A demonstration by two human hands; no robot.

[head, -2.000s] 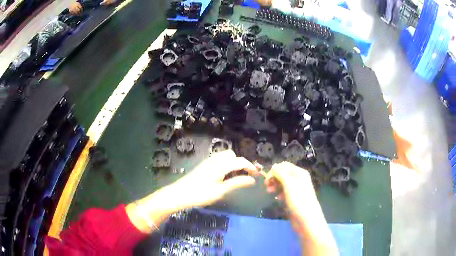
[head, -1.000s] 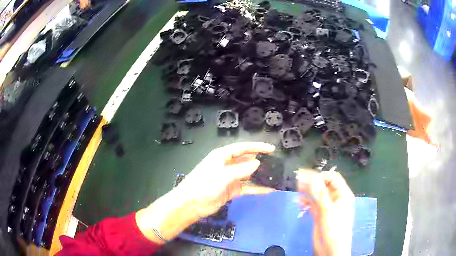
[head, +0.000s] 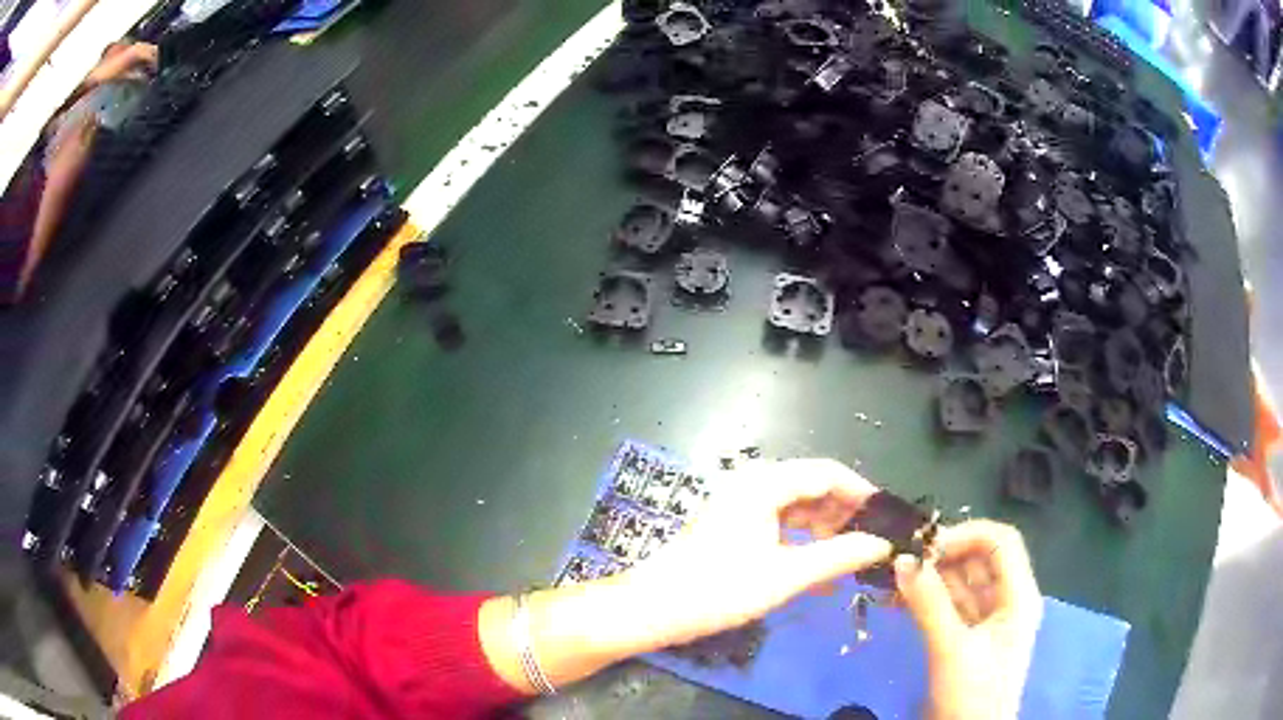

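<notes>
My left hand (head: 788, 528), bare with a red sleeve, holds a black plastic housing (head: 889, 523) between thumb and fingers above the blue board. My right hand (head: 978, 584) has its fingertips at the housing's right edge, where small brass-coloured pieces (head: 929, 530) show; its exact grip is unclear. The blue board (head: 1041, 647) lies under both hands, with small black-and-silver sub-assemblies (head: 633, 506) in rows on its left part. A few thin metal slivers (head: 858, 619) show just below the housing.
A large loose pile of black housings (head: 971, 183) covers the far right bench, with single housings (head: 801, 304) at its near edge. Stacked black and blue trays (head: 225, 324) stand left beyond the yellow-white edge line (head: 331, 345). Another person's arm (head: 64, 183) is at the upper left.
The view has swung so the pile sits further right and the trays show more. My hands have come together at the housing; my right hand was apart from it before.
</notes>
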